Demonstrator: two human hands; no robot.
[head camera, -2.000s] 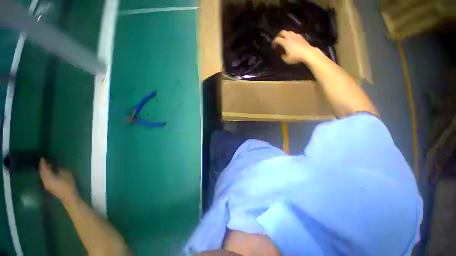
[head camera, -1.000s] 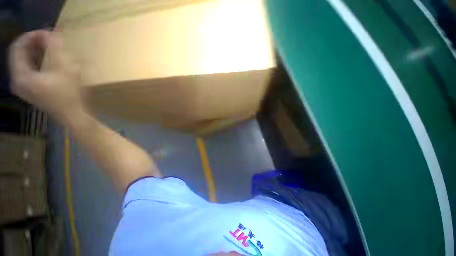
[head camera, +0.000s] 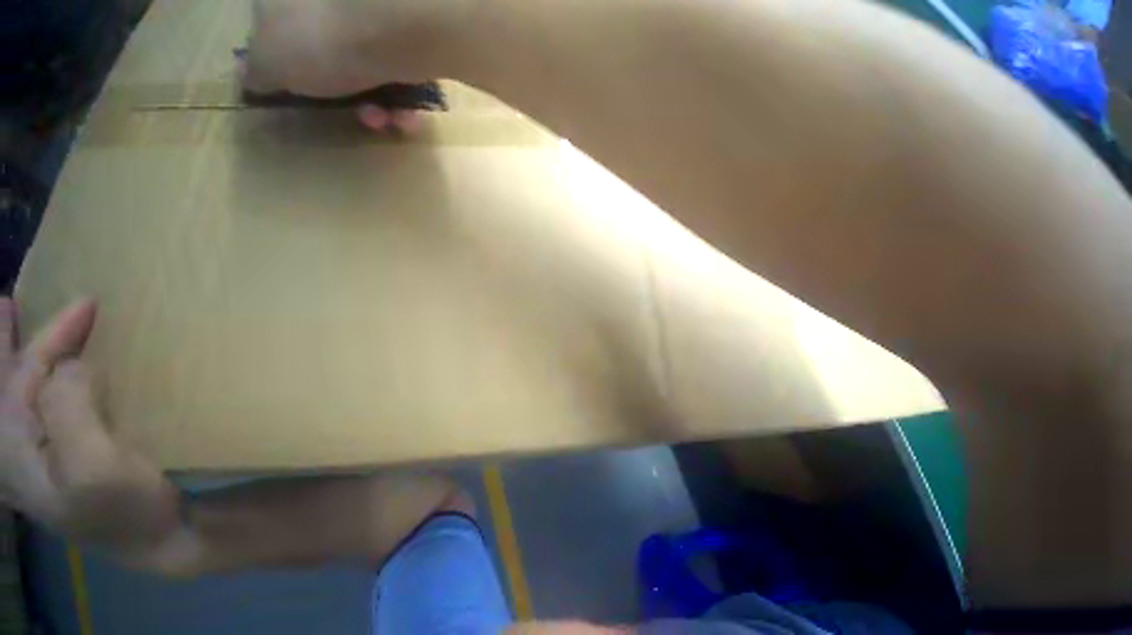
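A large brown carton fills the middle of the view, its top closed, with a tape strip across its upper part. My right arm reaches in from the right over the carton. My right hand is at the top, shut on a long, narrow dark object lying along the tape seam; what it is cannot be made out. Two fingertips show below it. My left hand is at the carton's left edge, fingers apart, partly cut off by the picture's edge; I see nothing held in it.
A green bench edge shows at the right, partly behind my right arm. A bright blue bag is at the upper right. A blue plastic thing stands below the carton's front edge. The grey floor has yellow lines.
The view has turned from the bench and the open carton of black parts to the large carton. My right arm now reaches across it with a dark object. My left hand is lower at its left edge.
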